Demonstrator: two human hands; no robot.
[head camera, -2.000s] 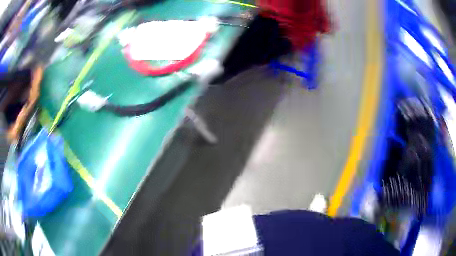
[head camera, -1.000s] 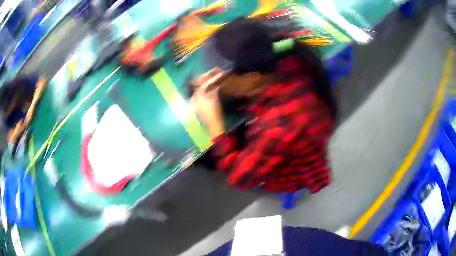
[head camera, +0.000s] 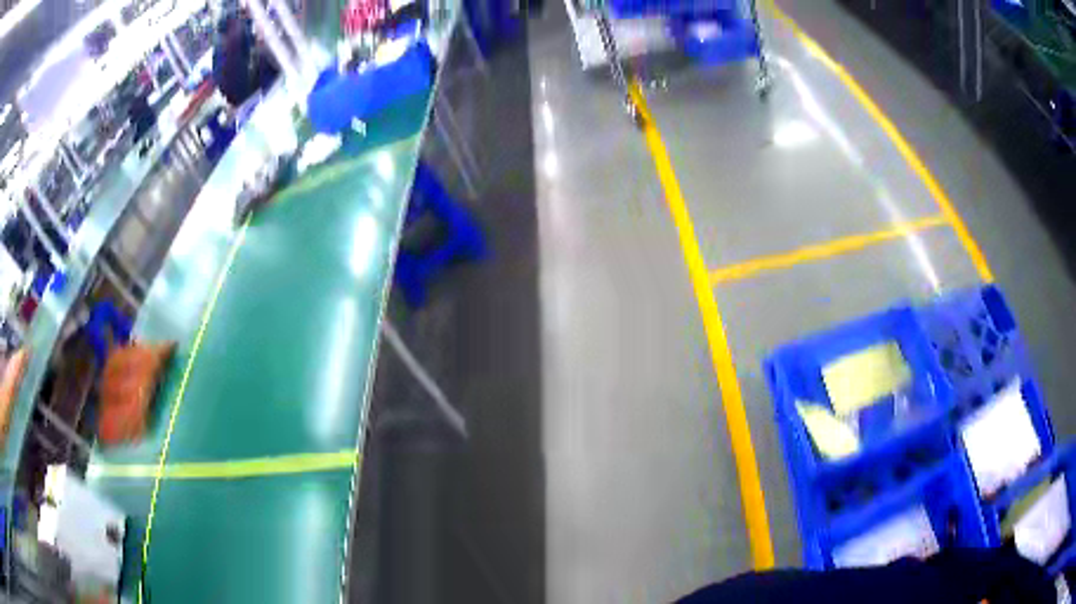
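Note:
Neither of my hands is in view. A dark sleeve or body part of mine shows at the bottom right edge. Nearest in front are blue plastic bins (head camera: 826, 472) at the lower right, with pale yellow and white papers in or on them. A long green-topped table (head camera: 271, 342) marked with yellow tape runs along the left. A blue bin (head camera: 372, 89) stands at its far end with white items beside it.
A blue stool (head camera: 437, 236) stands beside the table. A wheeled cart (head camera: 673, 30) with blue items is at the top. Yellow lane lines (head camera: 696, 271) cross the grey floor. An orange-brown object (head camera: 132, 392) and a white box-like object (head camera: 83, 531) are at left.
The view has swung and moved along the aisle. The person in the red checked top and the white sheet with the red edge are gone from view; the blue bins, stool and cart now show.

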